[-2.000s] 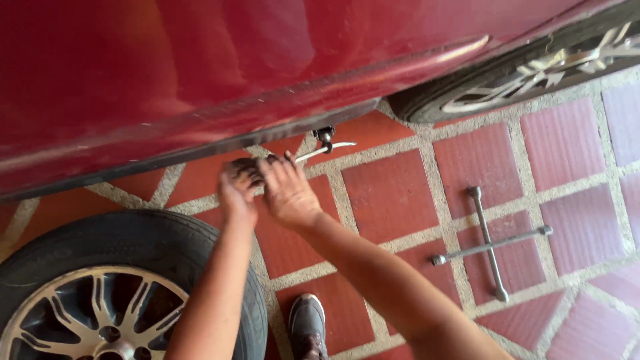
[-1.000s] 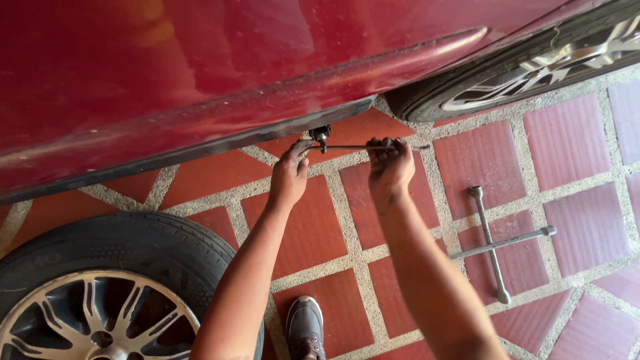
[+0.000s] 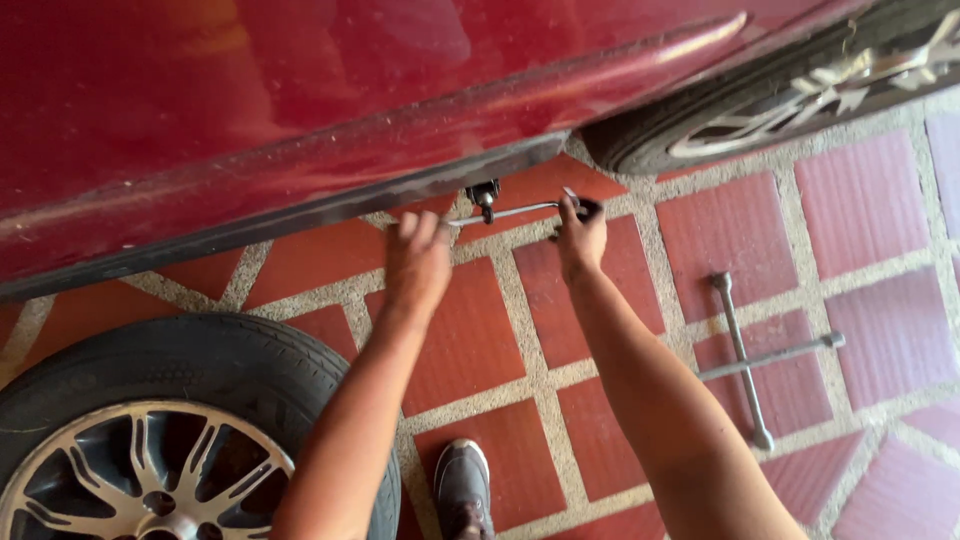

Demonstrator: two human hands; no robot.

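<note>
A thin metal rod (image 3: 529, 209) passes through the eye of a jack's screw end (image 3: 487, 204), which shows just under the sill of a red car (image 3: 337, 142). My left hand (image 3: 418, 251) is closed around the rod's left end, to the left of the jack. My right hand (image 3: 581, 232) grips the rod's right end, with its bent tip showing above the fingers. Most of the jack is hidden beneath the car.
A loose wheel with an alloy rim (image 3: 217, 401) lies at the lower left. A four-way lug wrench (image 3: 739, 337) rests on the tiled floor at the right. The car's mounted wheel (image 3: 720, 131) is at the upper right. A shoe (image 3: 462, 480) stands at the bottom.
Two seconds ago both hands were together left of the jack; one second ago they were apart on the rod. Since then my left hand has moved to the left and down.
</note>
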